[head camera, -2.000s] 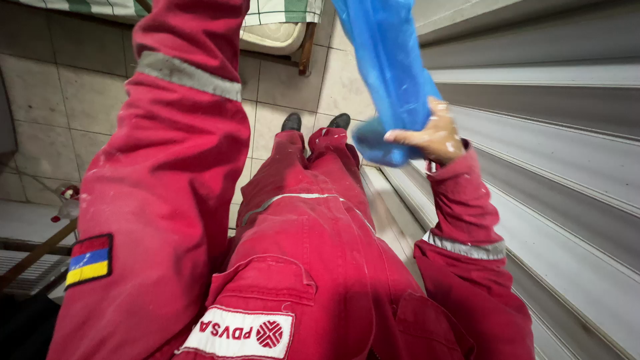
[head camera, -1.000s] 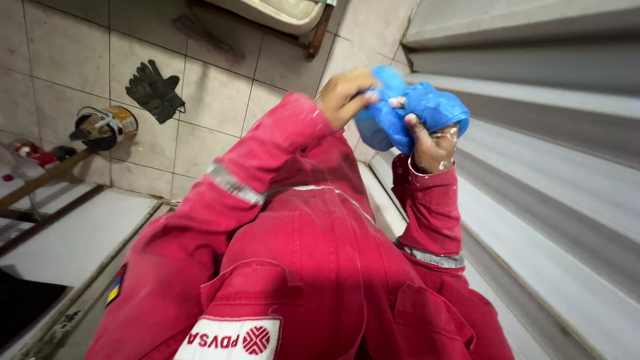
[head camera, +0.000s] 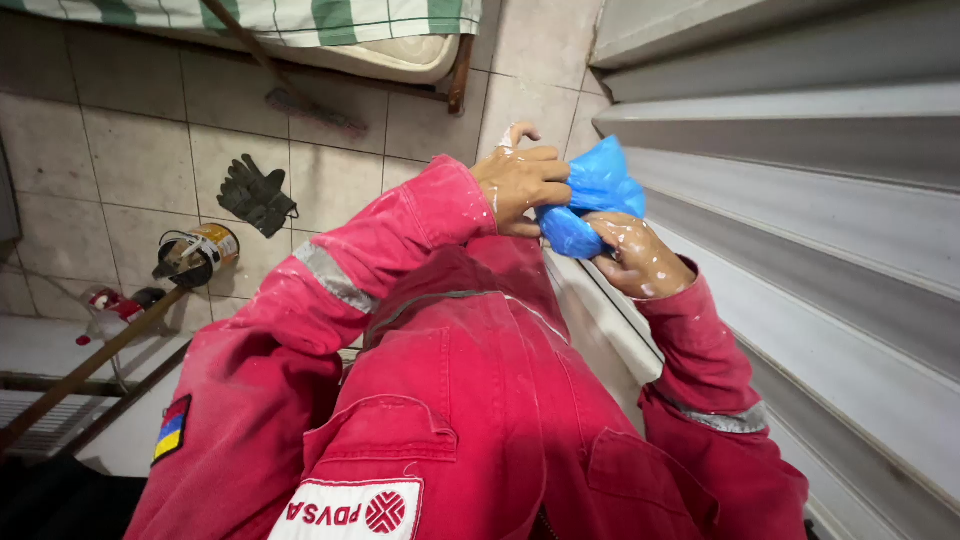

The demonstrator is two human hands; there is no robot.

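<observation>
A crumpled blue plastic bag [head camera: 606,180] is bunched up between my two hands, above my legs. My left hand [head camera: 525,184] has its fingers closed on the bag's left side; one finger sticks up away from it. From below and to the right, my right hand [head camera: 637,253] grips the lower part of the bag. Both hands are spotted with white paint or plaster. What the bag holds, if anything, is hidden.
Corrugated metal panels [head camera: 795,187] run along the right. On the tiled floor at left lie a dark glove [head camera: 257,196] and a paint can [head camera: 217,251]. A wooden pole [head camera: 97,360] crosses the lower left. A brush head [head camera: 315,111] lies near the bed [head camera: 420,56].
The bag hung long from my right hand two seconds back; it is now bunched up. My left hand has come to the bag and holds it too.
</observation>
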